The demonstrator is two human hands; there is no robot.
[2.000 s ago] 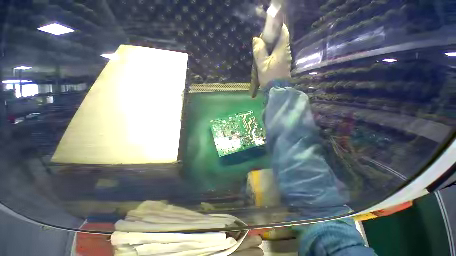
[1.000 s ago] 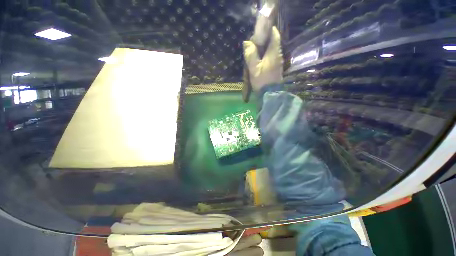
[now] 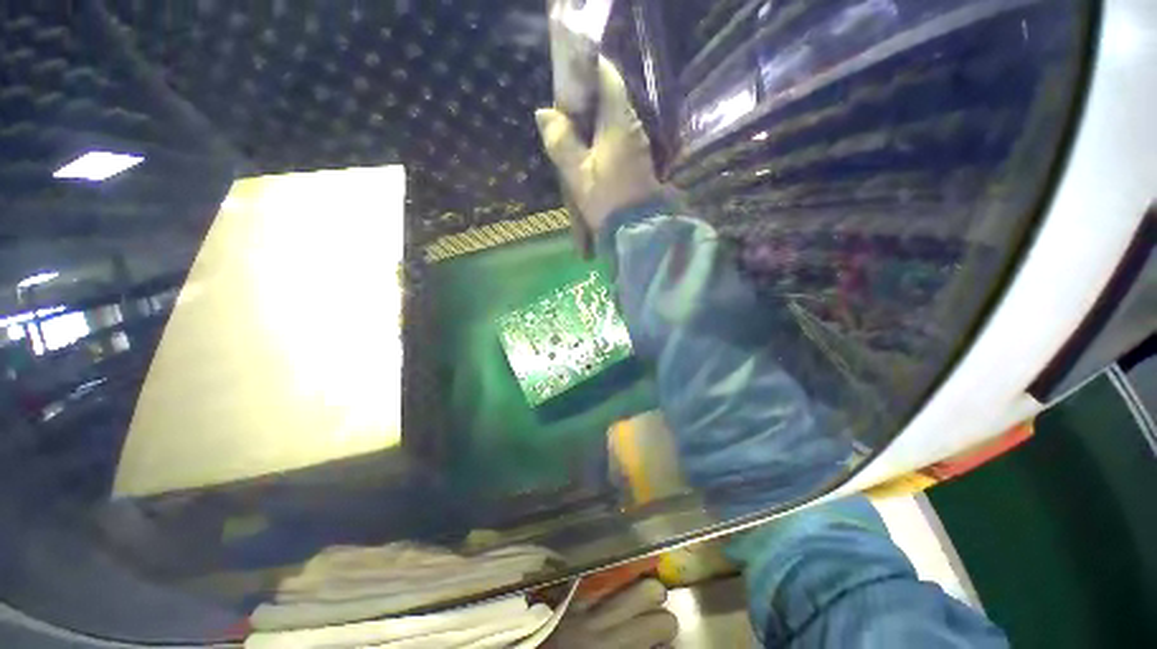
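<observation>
A small green circuit board (image 3: 567, 340) with silvery speckles lies tilted on a plain green mat (image 3: 470, 437), seen through the curved window. My right hand (image 3: 609, 159), in a pale glove, is raised above and beyond the board. It appears closed around a grey-white handheld tool (image 3: 575, 64), whose top is cut off by the frame. A darker narrow part shows below the palm. My blue right sleeve hides the area to the board's right. I cannot make out my left hand.
A bright cream panel (image 3: 286, 336) stands left of the mat. Dark bumpy foam (image 3: 381, 76) lines the back. A whitish folded cloth or glove bundle (image 3: 406, 609) lies at the lower edge, beside greyish finger-like shapes. The window's white frame (image 3: 977, 368) curves at right.
The view has tilted and shifted, so the scene sits further left and slanted. My right hand remains raised with the tool. The board keeps its place on the mat.
</observation>
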